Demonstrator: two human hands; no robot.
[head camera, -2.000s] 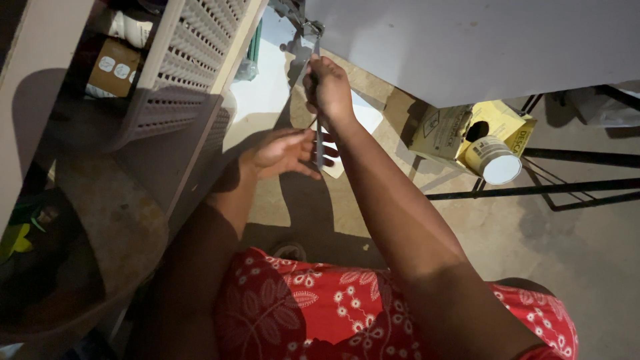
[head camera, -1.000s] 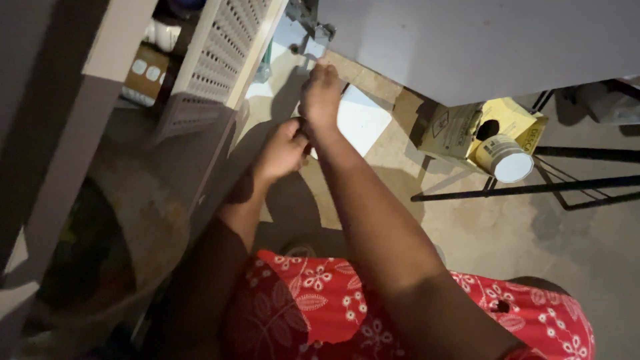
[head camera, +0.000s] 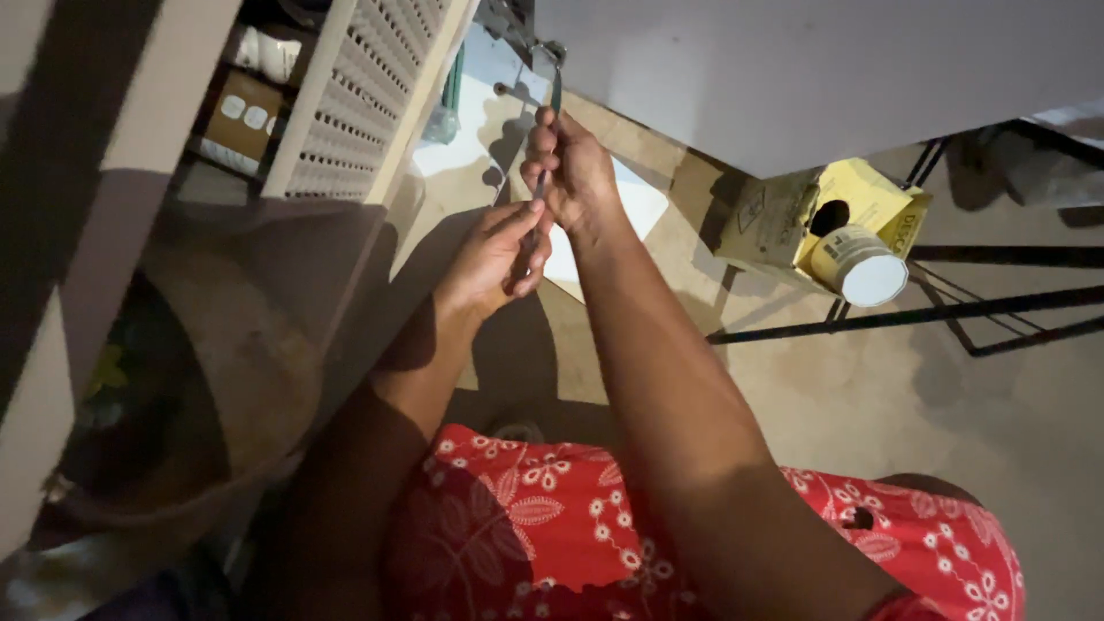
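A thin, dark, narrow strip or tool (head camera: 556, 93) runs lengthwise between my two hands; its exact kind cannot be told. My right hand (head camera: 573, 168) grips its upper part, with the tip showing above the fingers. Below and to the left, my left hand (head camera: 500, 254) holds its lower end between thumb and fingers. Just above the tip is a small metal fitting (head camera: 550, 53) at the corner of a grey panel (head camera: 776, 78). Behind my right wrist a white flat sheet or board (head camera: 634, 203) lies on the floor.
On the left stands a perforated pale plastic panel (head camera: 354, 112), beside a brown box (head camera: 237, 121) and a large tub (head camera: 267, 362) in shadow. On the right are a yellow cardboard box (head camera: 776, 228), a white-lidded container (head camera: 862, 267) and black metal legs (head camera: 1018, 302).
My hands were close together near the metal fitting a second ago. Now they are slightly apart, and the thin strip shows between them. Two seconds ago my left hand's fingers were spread wider.
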